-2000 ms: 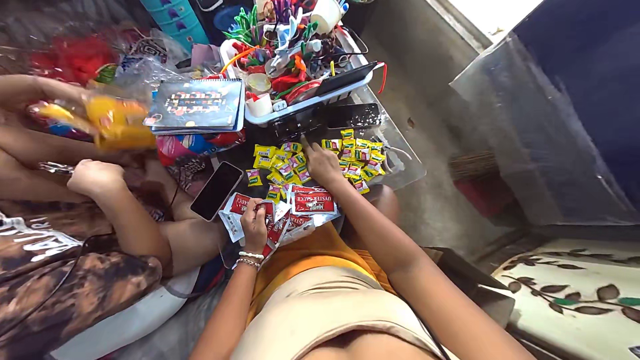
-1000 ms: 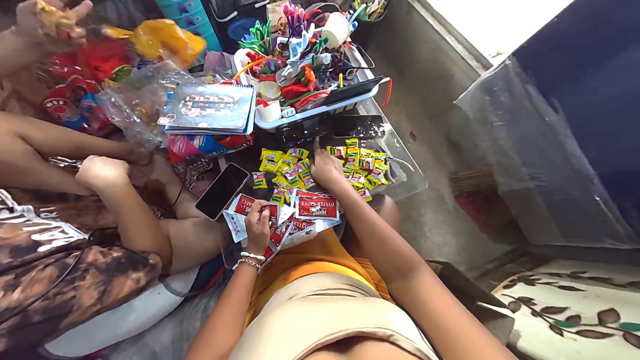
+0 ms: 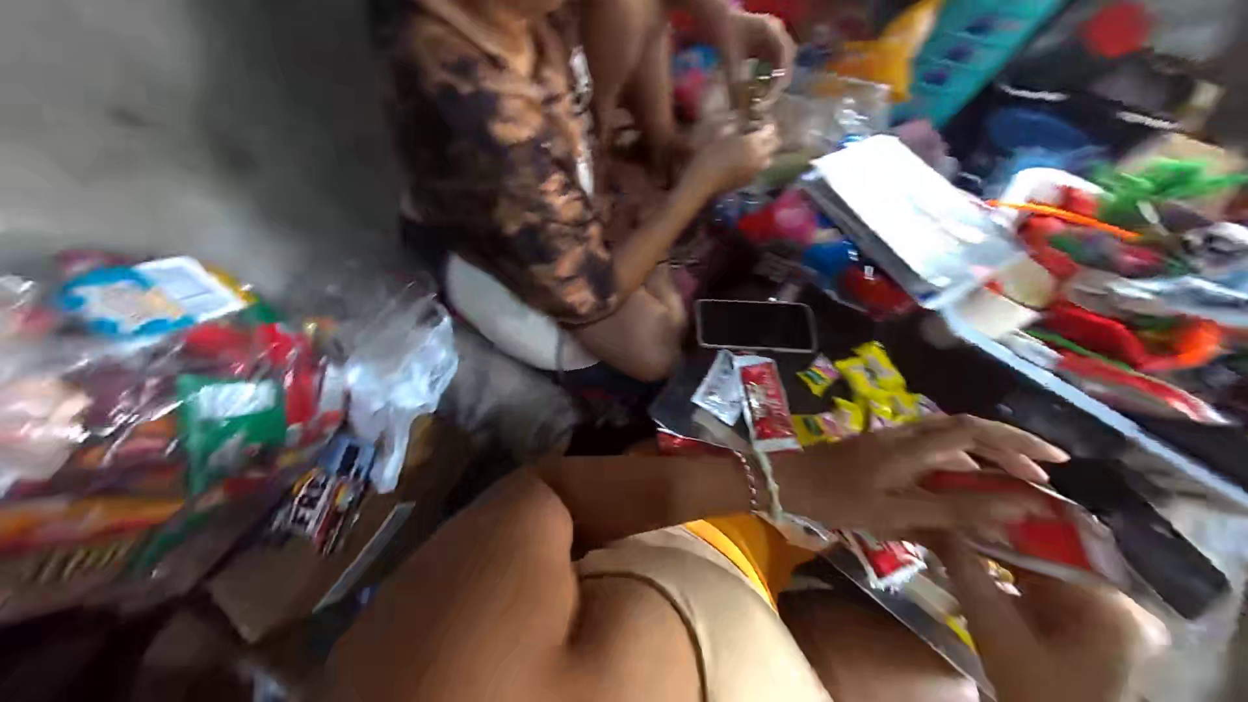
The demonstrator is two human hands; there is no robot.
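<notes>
My left hand [image 3: 936, 473], with bracelets at the wrist, reaches to the right across my lap, its fingers around a red and white sachet [image 3: 1058, 536]. Blurred and partly hidden below it is my right hand [image 3: 985, 595], close to the sachet; its grip cannot be made out. Another red and white sachet [image 3: 767, 402] and a silvery one [image 3: 720, 388] lie to the left of small yellow candy-like packets [image 3: 873, 375]. One more red sachet [image 3: 889, 561] is under my left wrist. A dark-screened phone [image 3: 756, 325] lies beyond them.
A person in a patterned shirt [image 3: 507, 166] sits close at the left, hands around a small item. A notebook [image 3: 907, 210] and a tray [image 3: 1092, 395] of colourful items stand at the right. Bagged packets [image 3: 234, 409] fill the far left.
The view has swung strongly to the left, bringing the bagged packets into sight. My left hand has left the sachet pile and reached across to the right. The other person's hands have come together.
</notes>
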